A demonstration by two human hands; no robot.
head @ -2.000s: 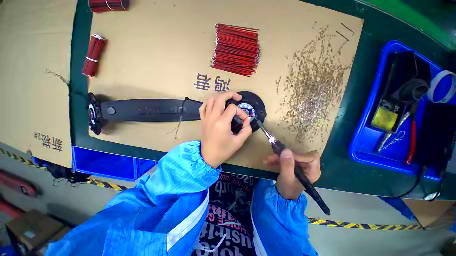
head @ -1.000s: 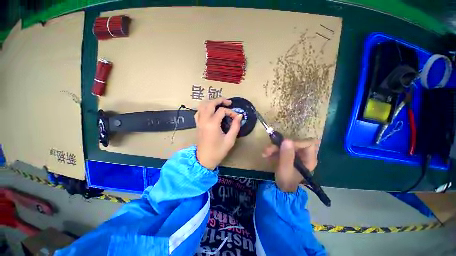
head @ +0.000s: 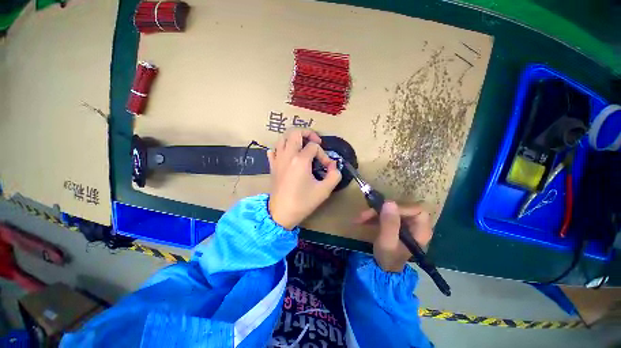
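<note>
A black headphone headband [head: 208,159] lies flat on the cardboard mat, one round cup at each end. The right ear cup [head: 346,149] is open face up with a pale centre. My left hand [head: 299,175] is over this cup, thumb and fingertips pinched at its centre; what they pinch is too small to tell. My right hand [head: 398,234] holds a soldering iron [head: 408,239] by its black handle, its silver tip at the cup's centre beside my left fingertips. A loose pile of red-black lead wires [head: 320,81] lies above the cup. A thin dark wire curls from the band.
Two tied wire bundles [head: 161,16] lie at the upper left. Golden-brown specks [head: 429,129] cover the cardboard mat [head: 218,75] at right. A blue tray [head: 491,216] at right holds a yellow sponge [head: 526,174], a red-handled tool [head: 568,204] and a silver tool.
The iron's tip stands at the cup's centre now; one second ago it was at the cup's right edge. My left hand stays on the cup. The whole view has shifted slightly.
</note>
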